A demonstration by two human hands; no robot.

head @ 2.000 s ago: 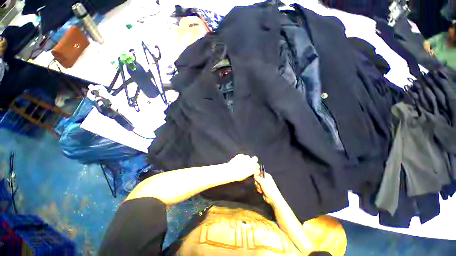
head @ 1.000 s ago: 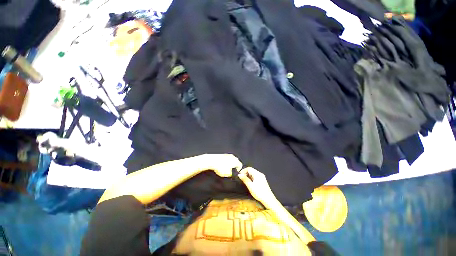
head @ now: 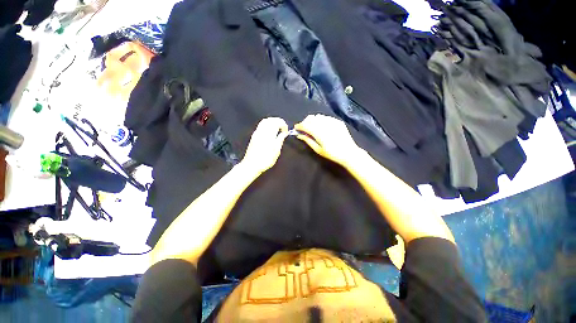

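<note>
A dark jacket (head: 303, 195) hangs from both hands over the table edge and down to my tan front. My left hand (head: 266, 142) pinches the jacket's edge from the left. My right hand (head: 325, 135) is closed beside it on the right, fingertips close to the left ones, with a small dark reddish thing partly showing in its fingers. A small pale bit shows between the fingertips. More dark jackets (head: 391, 76) lie heaped behind, with shiny blue lining (head: 316, 63) showing.
Grey garments (head: 477, 107) lie at the right of the white-covered table (head: 537, 170). At the left are black hangers (head: 95, 142), a green-topped dark item (head: 91, 173) and a black corded device (head: 76, 245). A round stool shows partly behind my right arm.
Both hands have moved up and away from my lap, lifting the jacket's edge with them. The view has shifted, so the heaped jackets sit further left.
</note>
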